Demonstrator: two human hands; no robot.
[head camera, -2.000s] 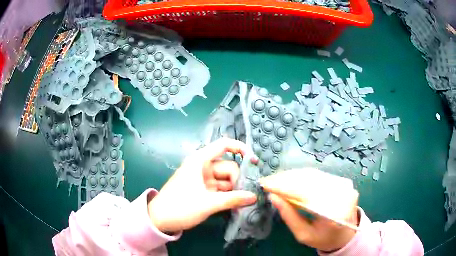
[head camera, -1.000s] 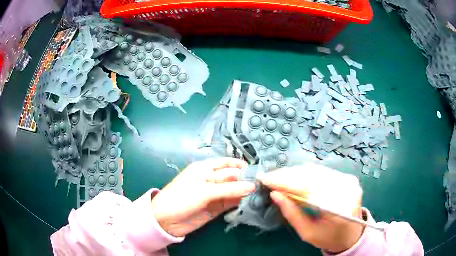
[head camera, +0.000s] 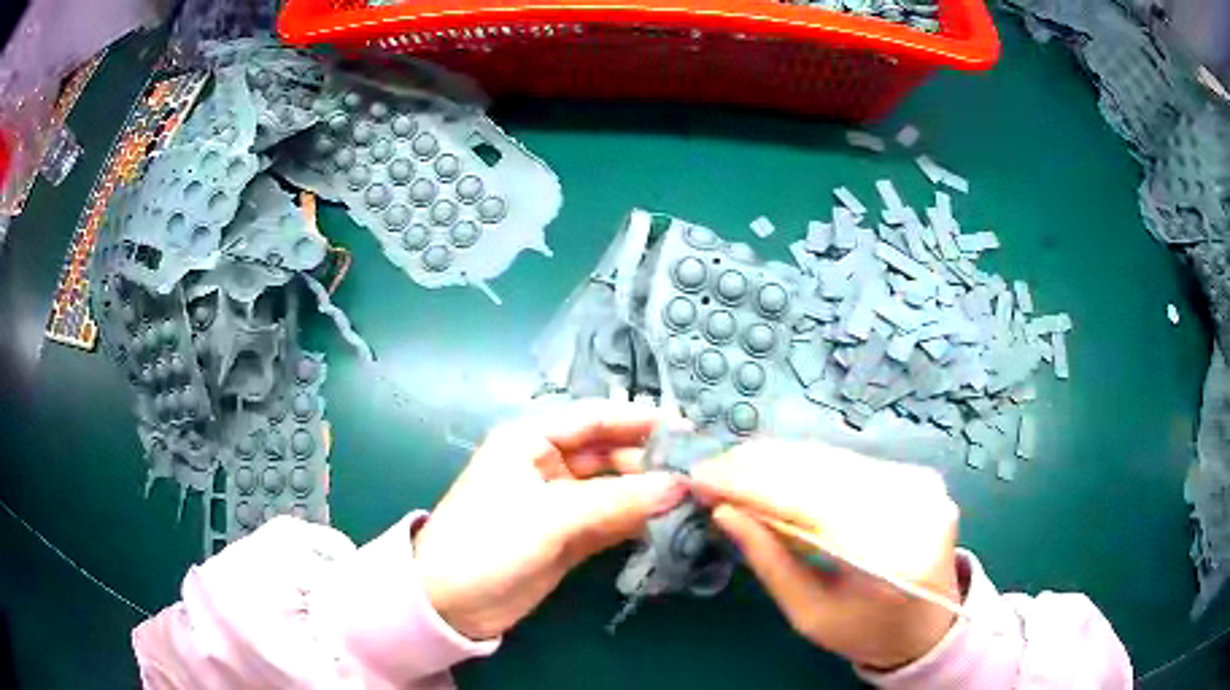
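A limp grey domed rubber sheet (head camera: 723, 321) lies in the middle, its lower part bunched between my hands. My left hand (head camera: 540, 519) pinches the sheet with thumb and fingers. My right hand (head camera: 843, 546) holds a slim tool (head camera: 870, 572) with a yellow section near the grip and a pale shaft; its tip is hidden at the sheet between my fingers. Both hands' fingertips meet at the sheet. A loose pile of small flat grey rubber pads (head camera: 917, 324) lies right of the sheet.
A red-orange basket (head camera: 648, 68) holding grey parts stands at the top. Heaped domed sheets (head camera: 202, 297) lie on the left beside an orange-brown patterned strip (head camera: 122, 202). Another grey sheet heap (head camera: 1194, 175) runs along the right edge. Clear plastic (head camera: 81, 41) is upper left.
The sheet's folded barred strip has shifted and its openings are now mostly hidden. My left fingers have changed their pinch. My right hand still holds the tool close to the sheet.
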